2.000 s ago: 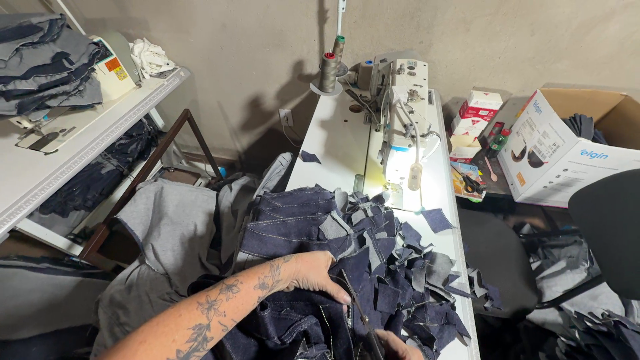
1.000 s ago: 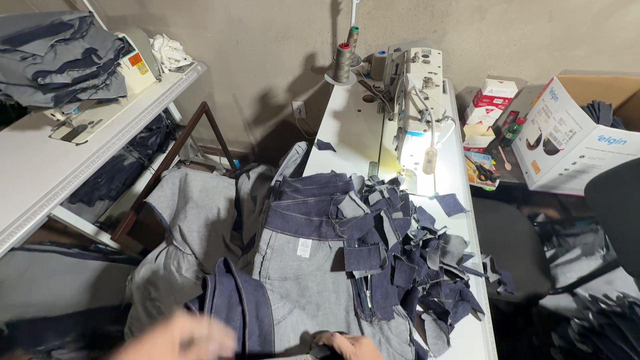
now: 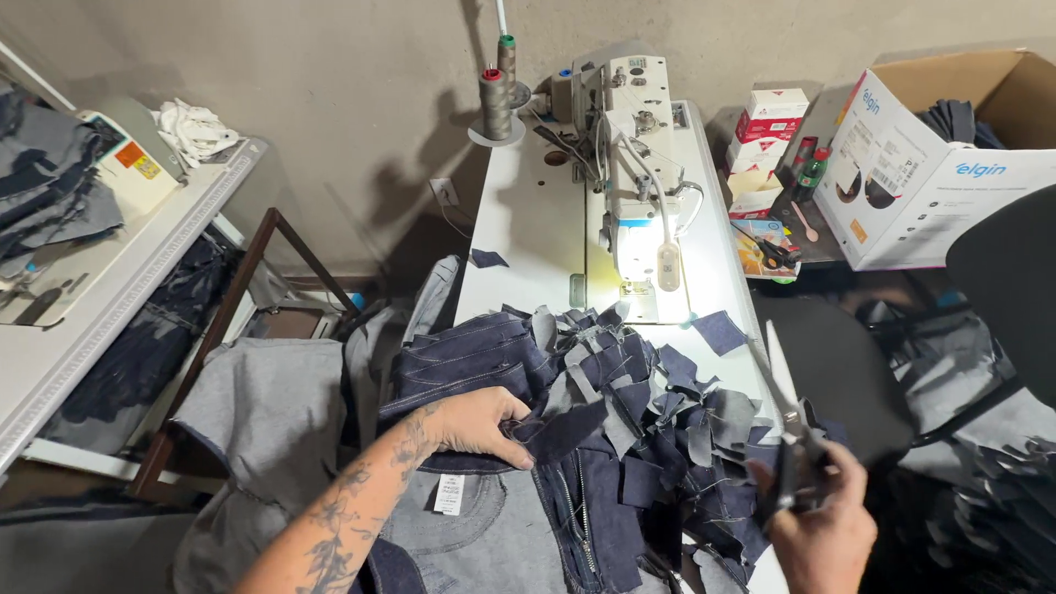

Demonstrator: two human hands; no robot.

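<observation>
My left hand pinches the waistband of a dark denim garment at the lower middle, its grey inner side and a small white label showing. A metal zipper runs down the garment right of that hand. At the lower right my right hand holds fabric scissors by the handles, blades pointing up and slightly apart, away from the garment. Between the hands lies a heap of cut denim pieces, with folded denim waistbands stacked to its left.
Behind the heap stands a sewing machine with its lamp lit, near thread cones. A cardboard box, small boxes and small scissors are at the right. A black chair is beside the table; another machine table stands left.
The left hand, blurred at the bottom a second ago, is now up on the waistband. The right hand has moved right, and the scissors show clearly in it.
</observation>
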